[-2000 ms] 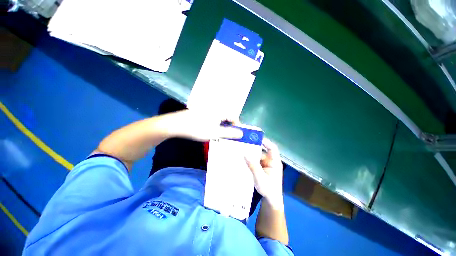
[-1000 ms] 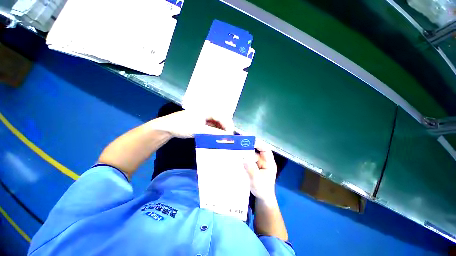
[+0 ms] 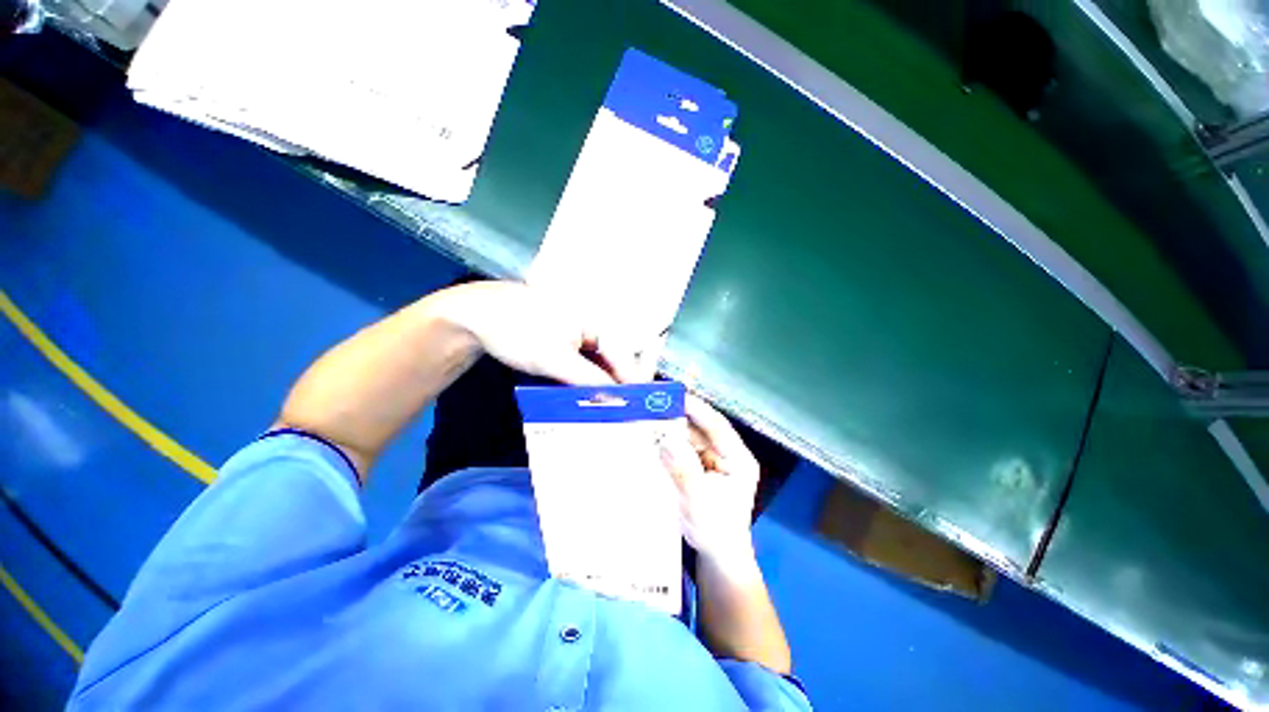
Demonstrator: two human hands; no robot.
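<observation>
A white hang-tab box [image 3: 607, 504] with a blue top band lies over my lap, its hanger-shaped hole toward the bench. My right hand [image 3: 713, 480] grips its right side near the top, fingers curled at the edge. My left hand [image 3: 564, 338] is at the blue top end, fingers bent behind the band; the fingertips are partly hidden, so its hold on the box is unclear. Flat carton blanks [image 3: 619, 209], white with a blue top, lie on the bench just beyond my left hand.
A larger stack of white carton blanks [image 3: 327, 84] lies at upper left on the green bench [image 3: 891, 348]. A pale metal rail [image 3: 926, 164] borders the dark green conveyor. A clear plastic bag [image 3: 1225, 49] is at upper right. A brown carton [image 3: 905, 545] sits below the bench edge.
The box has shifted left and down, and its blue band has turned to face up more squarely. My left fingers have moved off the band's front to behind its top edge. A dark round shape now shows on the conveyor.
</observation>
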